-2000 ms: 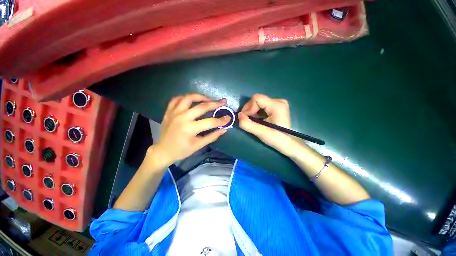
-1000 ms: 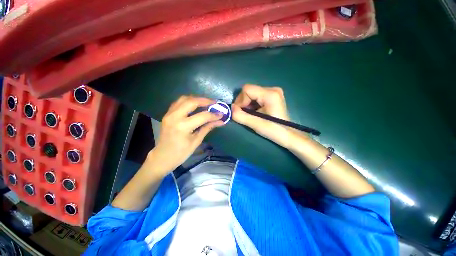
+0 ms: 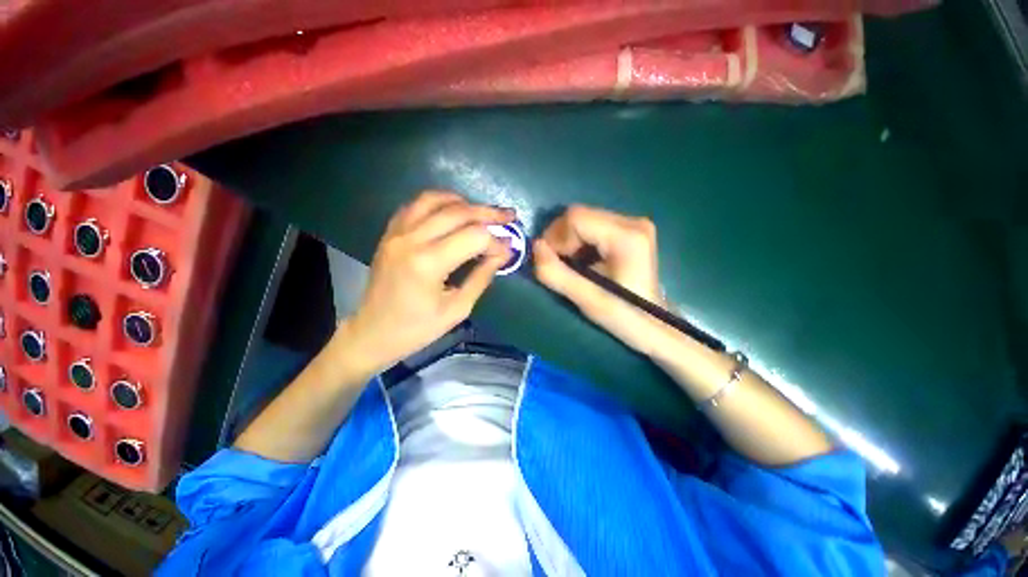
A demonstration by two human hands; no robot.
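A round watch head (image 3: 513, 250) with a bright rim and a dark, partly glaring face is held above the dark green mat. My left hand (image 3: 434, 265) grips it between thumb and fingers, which cover its left part. My right hand (image 3: 597, 257) is closed around a thin black tool (image 3: 654, 307), its shaft pointing down to the right over my forearm. My right fingertips are close to the right edge of the watch head. The tool's tip is hidden by my fingers.
A red foam tray (image 3: 169, 389) at lower left holds watch heads in square pockets. Thick red foam trays (image 3: 372, 85) are stacked across the top, one with clear tape and a small dark part (image 3: 803, 37) in a pocket. The shiny green mat (image 3: 789, 214) lies beneath my hands. A cardboard box (image 3: 107, 513) is at bottom left.
My left fingers have shifted on the watch head, which has turned and is more covered. My right hand has moved slightly right, and the tool slants more steeply. The view has shifted a little.
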